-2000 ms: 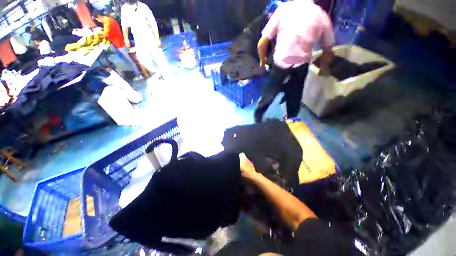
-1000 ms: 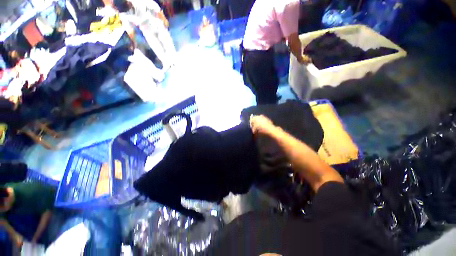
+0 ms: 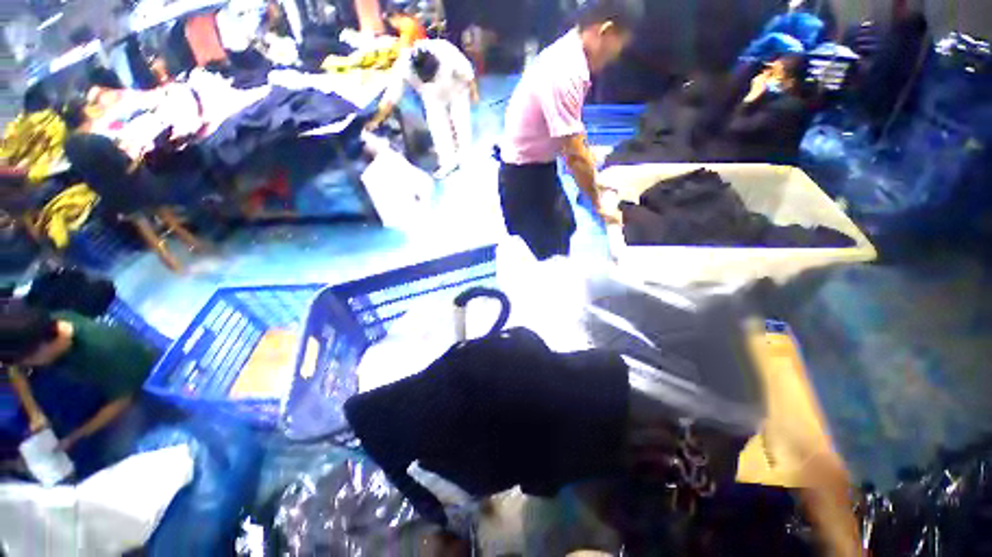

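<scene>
A black garment (image 3: 495, 413) hangs in front of me, with a dark curved hook (image 3: 481, 310) sticking up from its top left. Clear film with bright streaks, likely a poly bag (image 3: 664, 343), spreads to the right of it, over dark cloth. My right forearm (image 3: 825, 484) is blurred at the lower right, in front of the carton. The hand above it blends into the carton and film, so its grip cannot be made out. My left hand cannot be seen.
A tan carton (image 3: 778, 408) lies at the right. Blue crates (image 3: 315, 375) stand behind the garment. A person in pink (image 3: 544, 120) reaches into a white bin (image 3: 751, 256). Another person (image 3: 103, 370) sits at the left near a blue sack (image 3: 212, 490). Shiny bagged garments (image 3: 348, 506) lie below.
My right hand has left the garment's top and my forearm has moved right. Clear film now shows beside the garment. The view has shifted, and the person in pink stands more upright.
</scene>
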